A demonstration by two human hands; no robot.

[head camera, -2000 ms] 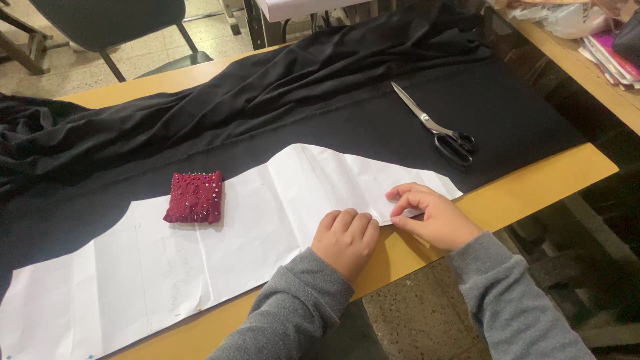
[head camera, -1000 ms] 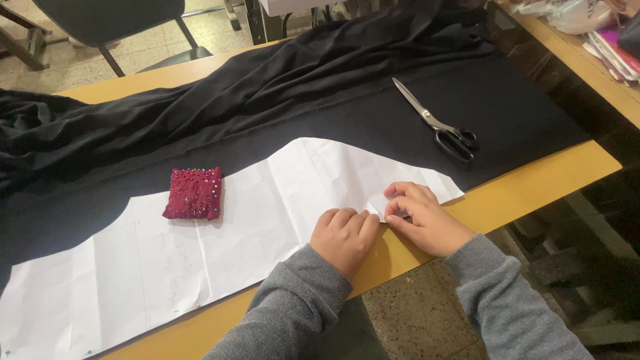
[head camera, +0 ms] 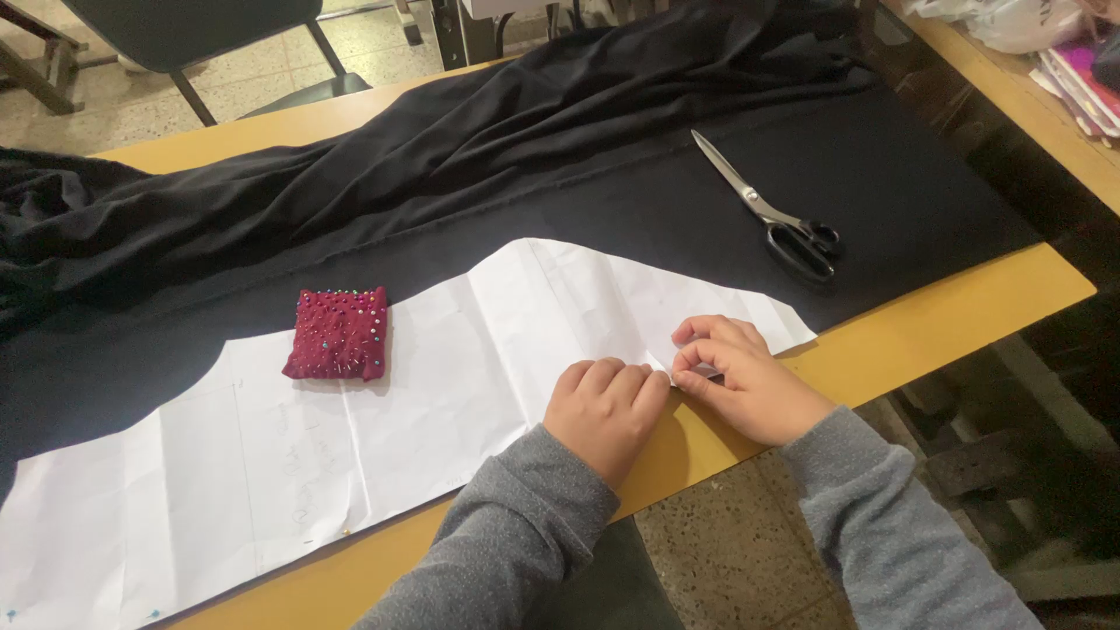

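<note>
A white paper sewing pattern (head camera: 437, 350) lies on black fabric (head camera: 892, 192) along the table's near edge. My left hand (head camera: 608, 411) presses on the paper's near edge, fingers curled over it. Beside it, my right hand (head camera: 744, 381) pinches at the same edge with thumb and fingertips; whether a pin is between them cannot be made out. A dark red pincushion (head camera: 337, 337) full of pins rests on the paper to the left. Fabric shears (head camera: 761, 206) with black handles lie closed on the fabric. A pin (head camera: 156, 613) sits near the paper's lower left edge.
The yellow table (head camera: 989, 302) shows along its near edge. Bunched black fabric (head camera: 420, 166) runs across the far side. A dark chair (head camera: 192, 31) stands beyond. Plastic bags (head camera: 1015, 22) and papers (head camera: 1081, 92) lie on another surface at the upper right.
The right hand's fingers have shifted slightly at the paper's edge beside the left hand. The pincushion and shears have stayed in place.
</note>
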